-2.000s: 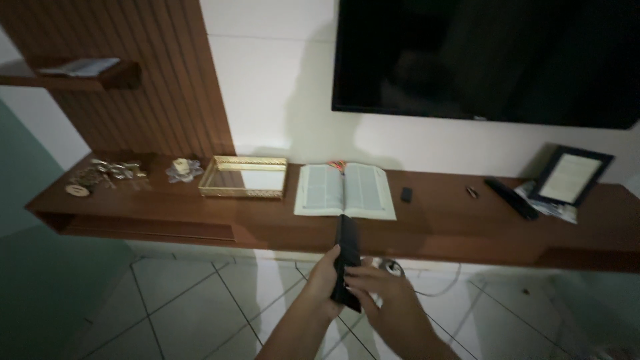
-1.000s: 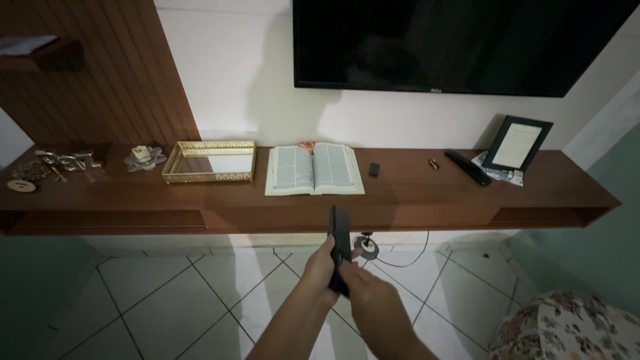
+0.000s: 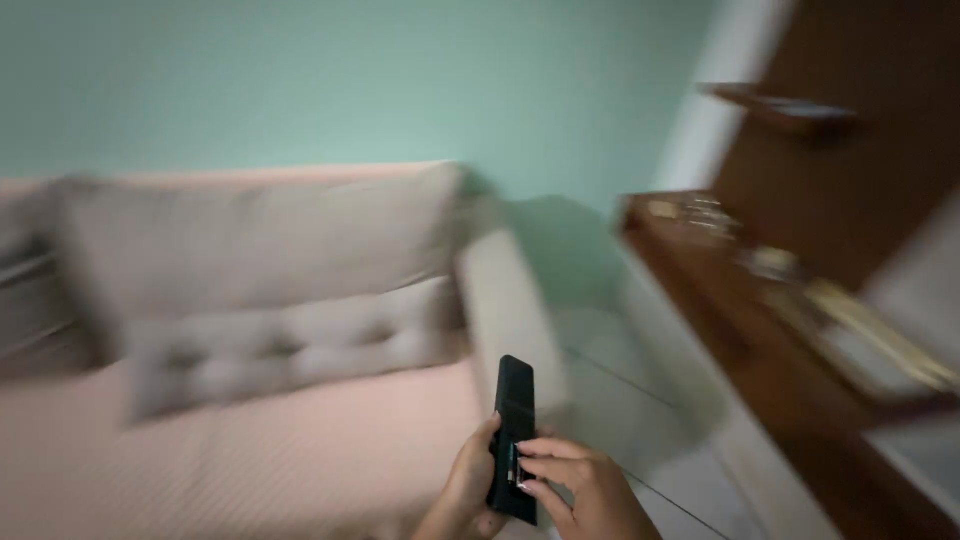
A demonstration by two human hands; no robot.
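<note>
A black remote control is held upright at the lower middle, its battery compartment apparently uncovered. My left hand grips its left side near the lower end. My right hand has its fingertips on the right edge of the compartment, touching what looks like a battery. Whether those fingers pinch the battery or only rest on it is unclear. The palm side of my right hand is hidden.
A sofa with a tufted cushion fills the left. On the right, a brown wooden shelf carries a gold-rimmed tray and small ornaments. Floor tiles lie between them.
The view has swung left from the television and open book to the sofa. Both hands still have the remote, and its compartment now shows.
</note>
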